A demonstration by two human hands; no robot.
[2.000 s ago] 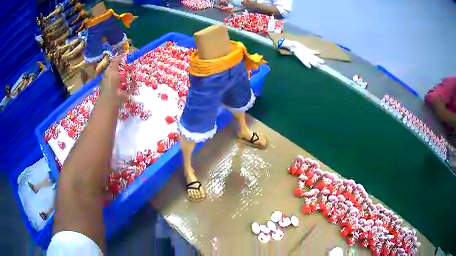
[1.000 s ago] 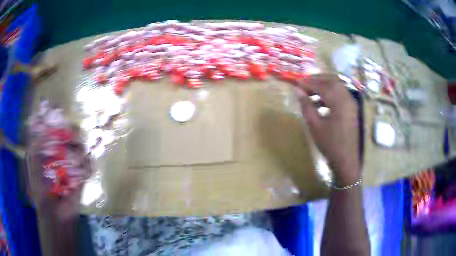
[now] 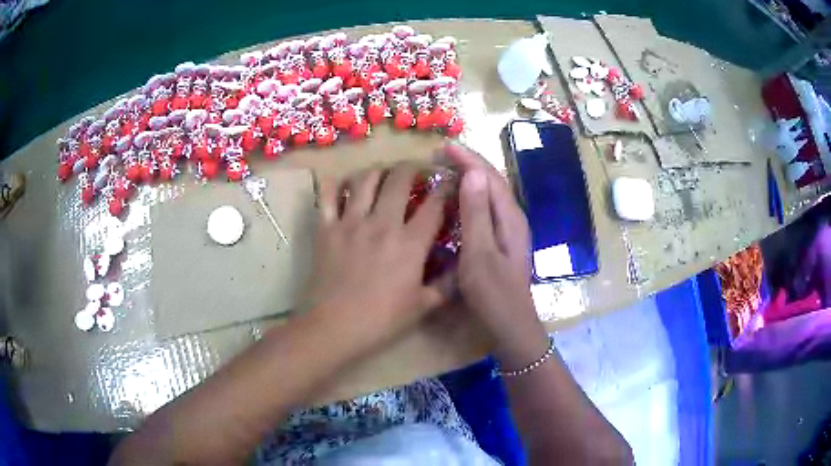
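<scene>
My left hand (image 3: 374,241) and my right hand (image 3: 492,246) are side by side at the middle of the bench, left of the phone. They are cupped around several red figurine bodies (image 3: 444,214), which show between the fingers; most are hidden. Dense rows of red figurines with pale round bases (image 3: 273,105) stand along the back. A white round dish (image 3: 225,225) lies on the cardboard pad (image 3: 191,282), with a thin applicator stick (image 3: 271,217) beside it.
Several white round bases (image 3: 95,307) lie at left. A black phone (image 3: 554,200), a white case (image 3: 633,198), a translucent bottle (image 3: 523,64) and loose figurines (image 3: 624,96) are at right. Behind is the green belt (image 3: 182,27). A person's pink sleeve (image 3: 793,337) shows at far right.
The view has swung from the blue bin to the bench. My left hand, carrying red figurines from the left, has come to the middle and met my right hand.
</scene>
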